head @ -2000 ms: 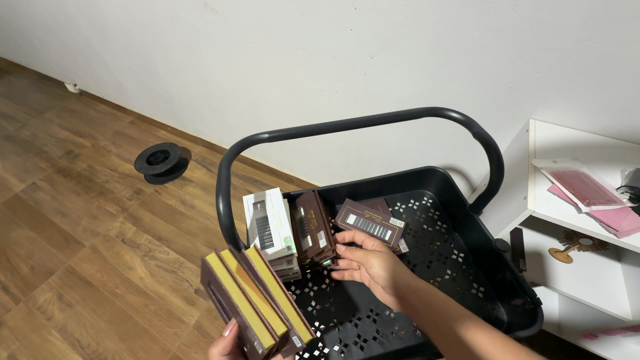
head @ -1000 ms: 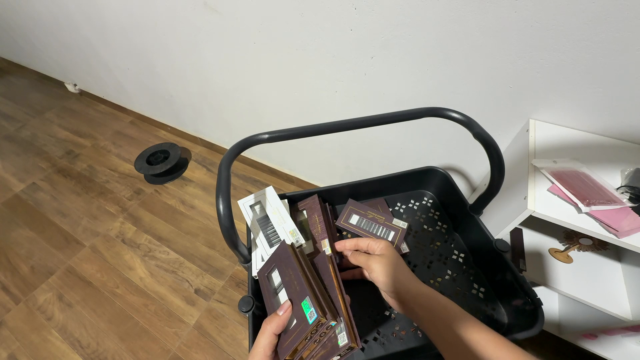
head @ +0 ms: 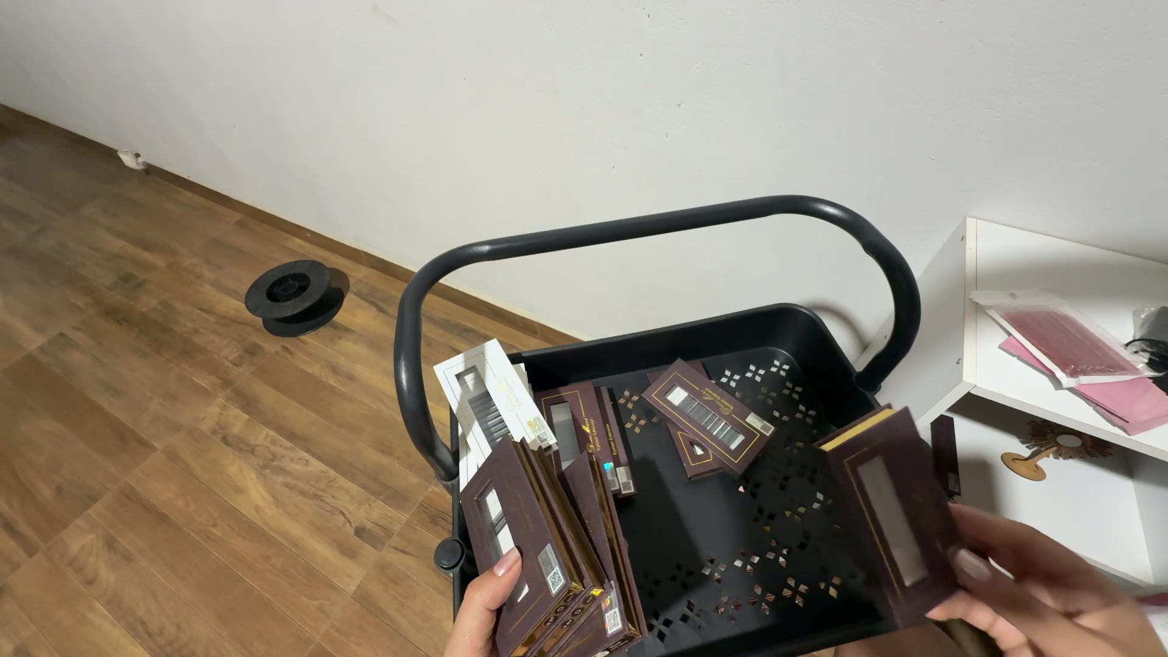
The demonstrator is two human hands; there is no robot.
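My left hand grips a stack of dark maroon boxes with clear windows, tilted above the left side of a black perforated cart tray. At the right, my right hand holds one maroon windowed box over the tray's right edge. Behind the left stack, white windowed boxes lean in the tray's back left corner. Maroon boxes with gold print stand beside them. Two more maroon boxes lie overlapping near the tray's middle back. The left stack hides part of the tray.
The tray's black tubular handle arches up in front of the white wall. A black empty spool sits on the wood floor. At the right, a white shelf unit holds pink packets and a wooden ornament.
My right hand has moved from the tray's middle to the right and now holds a maroon box. My left hand stays at the lower left with its stack of boxes.
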